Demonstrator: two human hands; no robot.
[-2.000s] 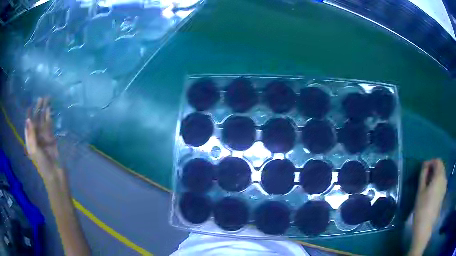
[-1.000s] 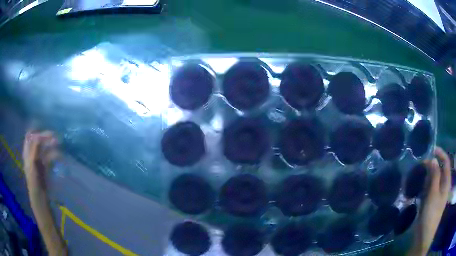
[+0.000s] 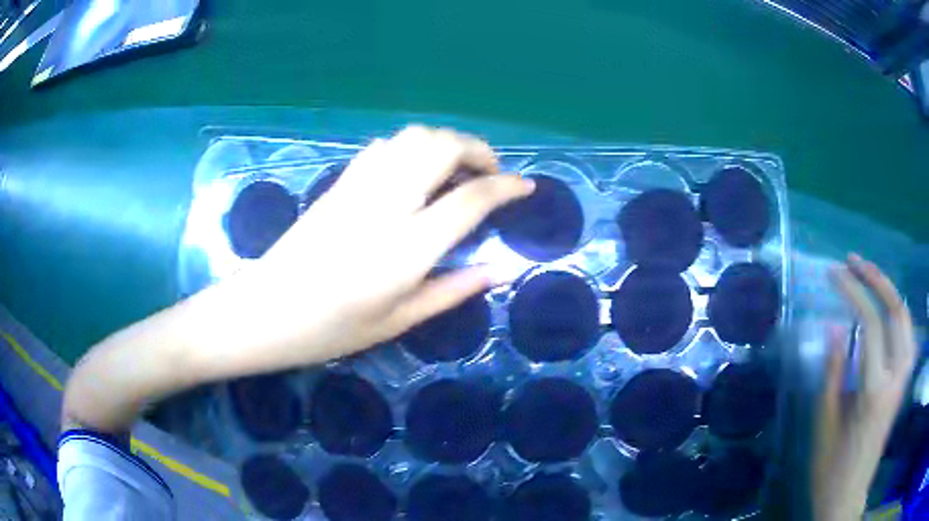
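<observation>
A large clear plastic tray (image 3: 489, 153) lies in front of me on the green mat, with rows of round black parts (image 3: 553, 315) in its pockets. Its top edge shows doubled rims. My left hand (image 3: 438, 229) reaches across the tray from the left. Its index fingertip is at the edge of a black part in the top row, and its thumb is lower, over the second row. The hand hides some parts, and whether it grips one cannot be told. My right hand (image 3: 871, 346), blurred, is beside the tray's right edge with fingers apart and no part visible in it.
The green mat (image 3: 489, 61) extends behind the tray. A flat glossy panel (image 3: 117, 36) lies at the upper left. A grey floor with a yellow line (image 3: 183, 468) shows at the lower left. Dark equipment with light edges (image 3: 866, 31) is at the upper right.
My left hand has moved from the far left onto the filled tray. The tray sits further left in view. The separate clear sheet at left is no longer seen apart from it. My right hand is off the tray's edge.
</observation>
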